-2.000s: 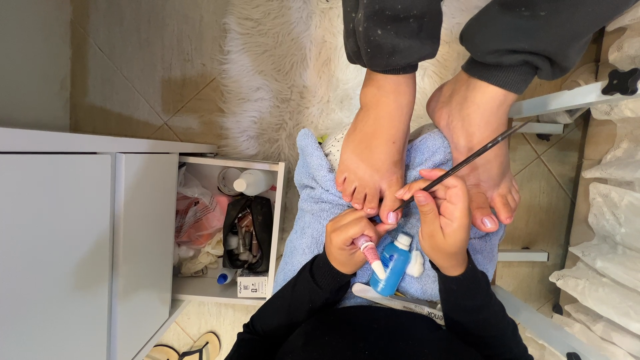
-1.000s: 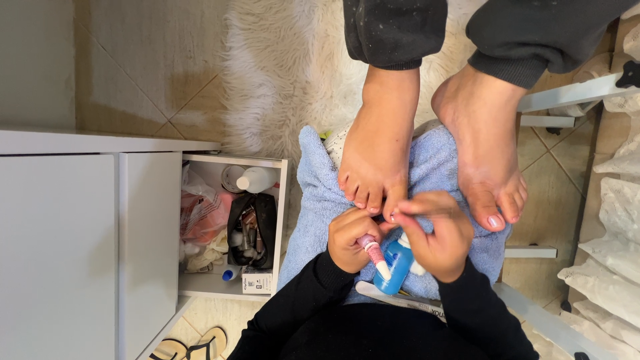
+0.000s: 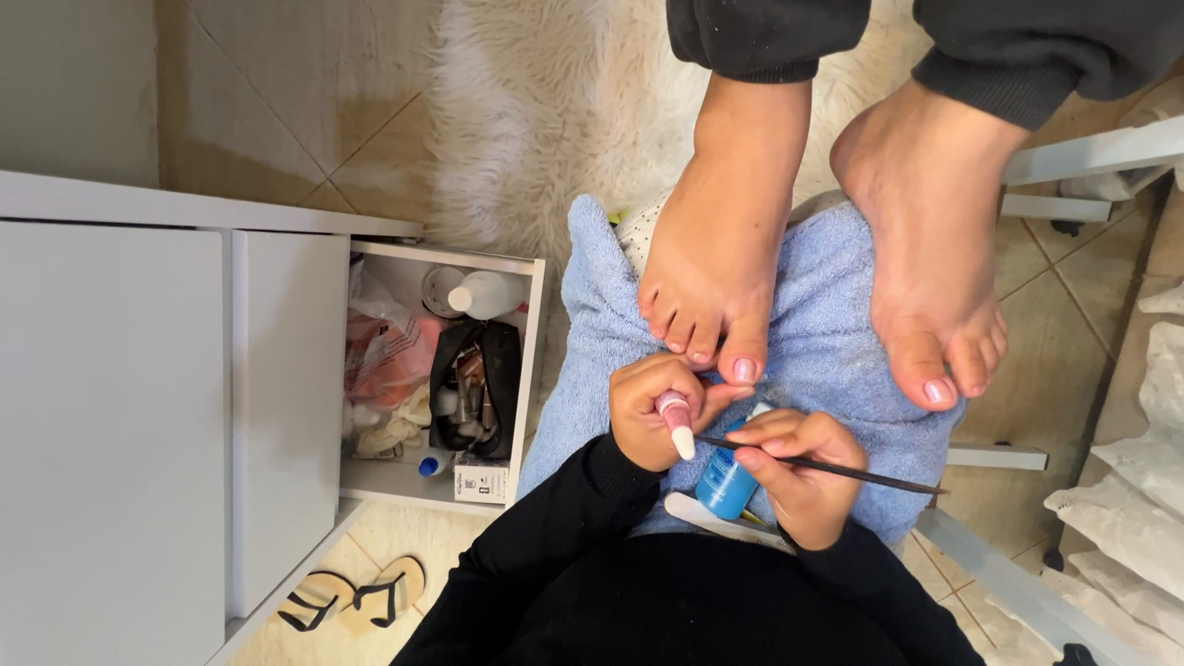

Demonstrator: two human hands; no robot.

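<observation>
My left hand (image 3: 652,407) holds a small pink bottle with a white tip (image 3: 678,424) and rests against the toes of another person's foot (image 3: 726,222). A thin dark stick (image 3: 860,474) is pinched in my right hand (image 3: 809,472), its inner end close to the bottle's white tip. Under the stick a blue bottle (image 3: 726,483) lies on the light blue towel (image 3: 592,296), partly hidden by my right fingers. Beside it is a white nail file (image 3: 721,520). The person's other foot (image 3: 934,259) rests at the towel's right side, with light polish on the big toenail.
At left an open drawer (image 3: 525,370) of a white cabinet (image 3: 111,416) holds a white bottle (image 3: 488,294), a black pouch (image 3: 499,379) and plastic bags. Flip-flops (image 3: 388,592) lie below it. A shaggy rug (image 3: 518,120) and metal legs (image 3: 1101,153) are around the feet.
My right hand has moved from the big toe down toward me, over the blue bottle. The stick has swung so its outer end points to the lower right. My left hand stays by the toes.
</observation>
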